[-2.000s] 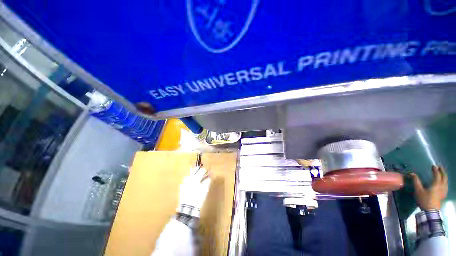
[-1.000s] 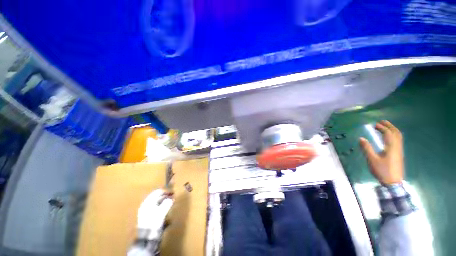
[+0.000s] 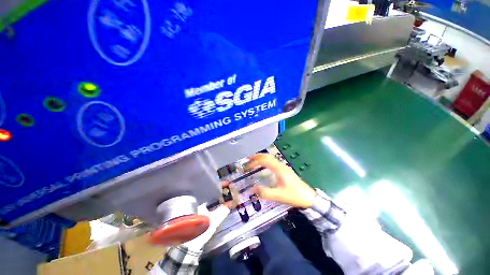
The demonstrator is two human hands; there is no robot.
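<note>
My right hand [image 3: 282, 182], bare, is over the slotted silver table [image 3: 236, 228] under the machine head, fingers apart and curved towards the fixture area. My left hand [image 3: 215, 217], in a white glove with bare fingertips, reaches in beside the red knob, its fingertips near a small dark part [image 3: 227, 192]; whether it grips the part is unclear. Two more small black parts [image 3: 255, 202] stand on the table below my right hand. The fixture is mostly hidden by my hands and the machine head.
The blue control panel [image 3: 161, 80] fills the upper left. A red round knob [image 3: 180, 229] juts out below it. The green belt [image 3: 344, 145] at right carries several small dark parts near its left edge. Cardboard [image 3: 88, 263] and an orange tray [image 3: 76, 239] are at lower left.
The view has swung right. My left hand has left the cardboard and come to the machine table. My right hand has moved from over the green belt to the table.
</note>
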